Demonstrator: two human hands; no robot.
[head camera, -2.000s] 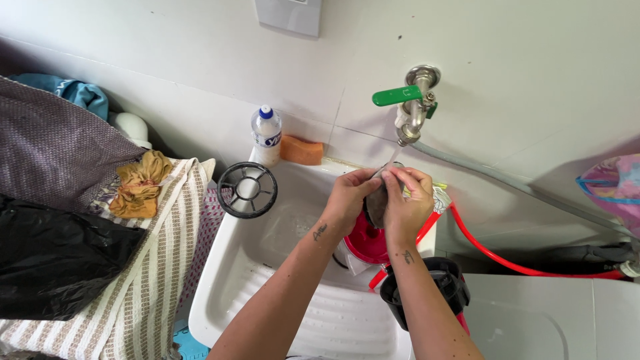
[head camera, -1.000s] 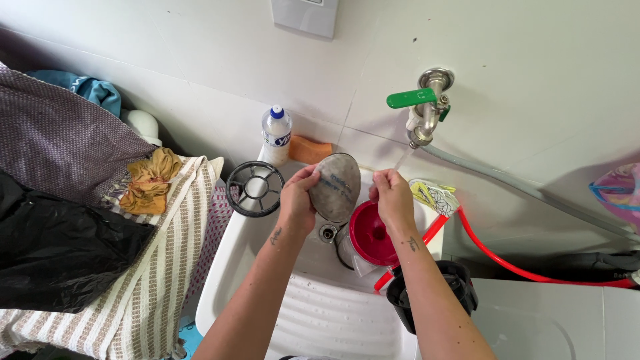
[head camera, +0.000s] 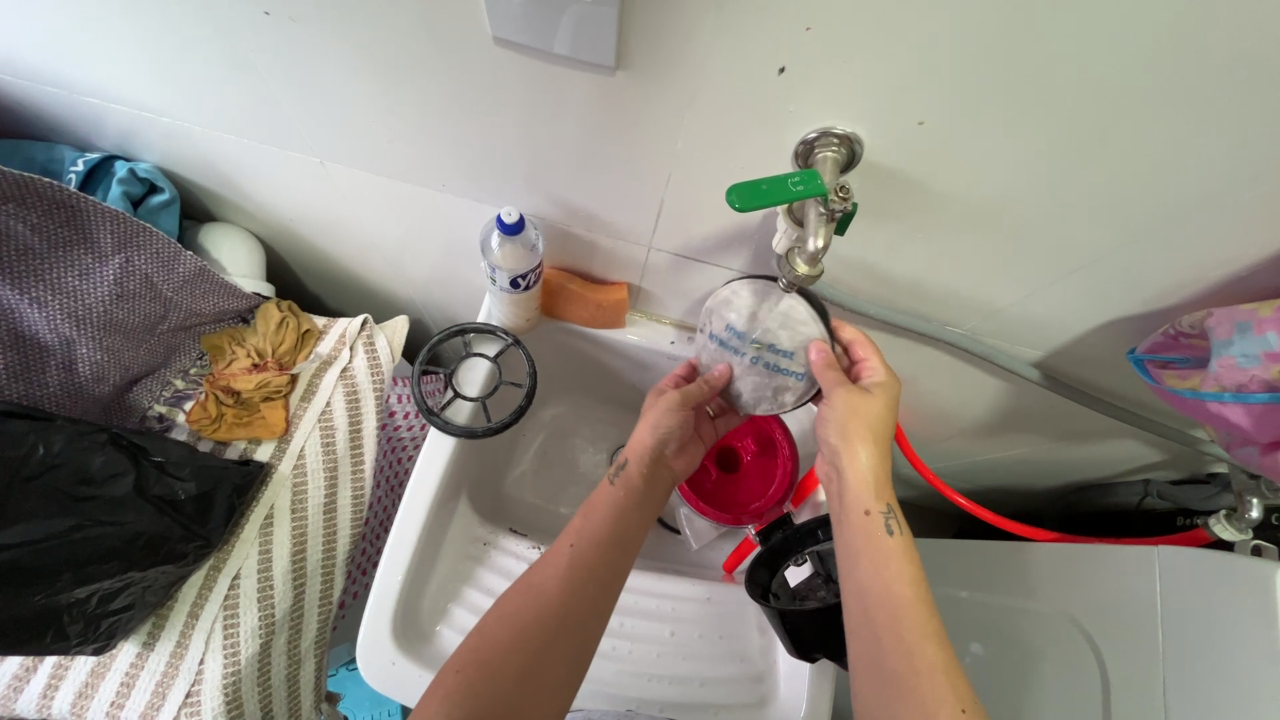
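Between both hands, just under the metal tap (head camera: 820, 225) with its green lever, is a round grey fabric filter (head camera: 760, 345) with blue printing and a dark rim. My left hand (head camera: 690, 415) grips its lower left edge; my right hand (head camera: 855, 385) grips its right edge, thumb on the face. Below them a round red plastic part (head camera: 745, 475) lies in the white sink (head camera: 400, 560). Partly hidden by my right forearm, a black plastic cup (head camera: 800, 590) stands at the sink's right side. A black spoked ring (head camera: 473, 380) rests on the left rim.
A bottle of liquid detergent (head camera: 512, 270) and an orange sponge (head camera: 585, 300) stand at the sink's back left corner. A red hose (head camera: 990, 515) runs right, behind a white lid (head camera: 1060, 620). Striped cloth (head camera: 250, 520), an ochre rag (head camera: 250, 375) and a black plastic bag (head camera: 110, 530) lie at left.
The filter has moved up and right to beneath the tap, and its printed face now shows. My right hand, apart from it one second ago, now holds its edge.
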